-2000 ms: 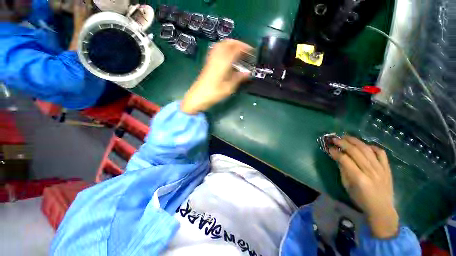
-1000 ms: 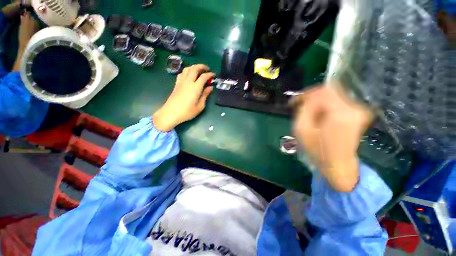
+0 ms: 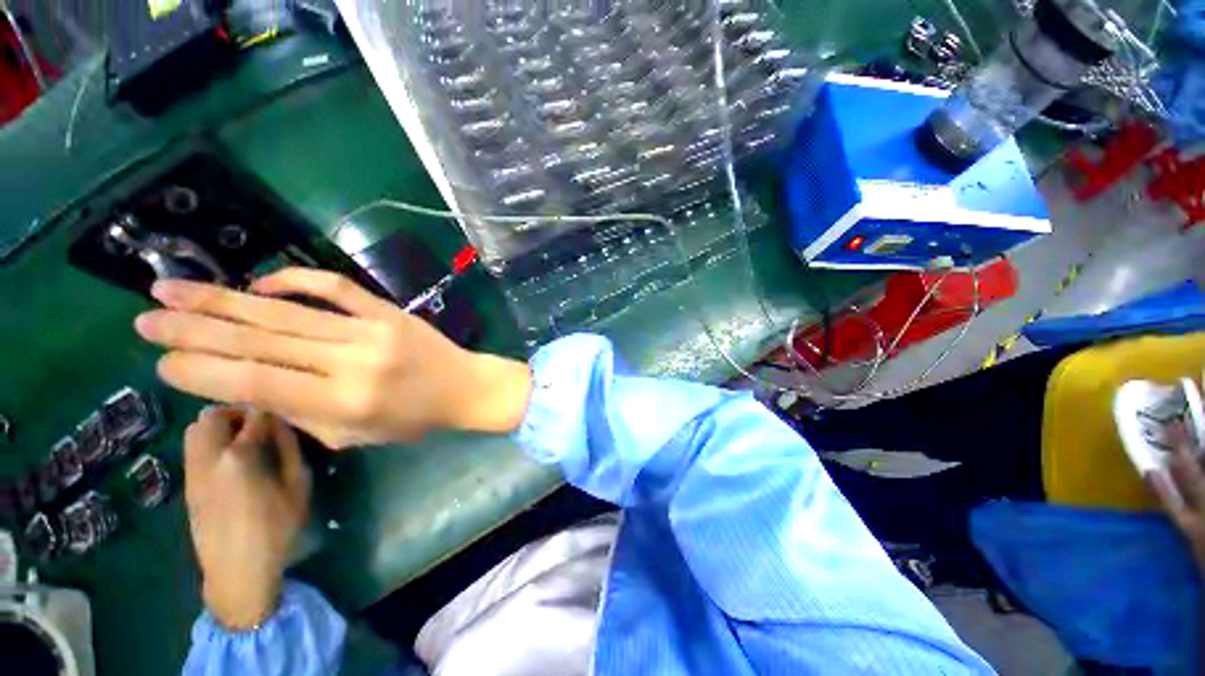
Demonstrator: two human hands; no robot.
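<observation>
The black pressing fixture [image 3: 192,211] stands at the upper left, with the metal linkage of its toggle clamp [image 3: 132,238] on top. My right hand [image 3: 317,357] lies across the fixture's front, fingers stretched out at the linkage; whether it grips the handle is hidden. My left hand [image 3: 245,495] is just below, fingers curled at the fixture's left side; what they hold is hidden. The right side clamp [image 3: 443,280] with its red tip sticks out free of both hands. Watch cases [image 3: 86,449] lie in a group left of my left hand.
A clear blister tray [image 3: 582,119] lies behind and right of the fixture, a thin pale hose crossing it. A blue device [image 3: 912,185] with a red light stands farther right. A white fan [image 3: 60,621] is cut off at lower left. Another person's hand [image 3: 1176,482] shows at far right.
The view has swung right, bringing in the blue device. My right hand has moved across to the fixture's front. My left hand remains at its left side. The single case near the bench front is out of sight.
</observation>
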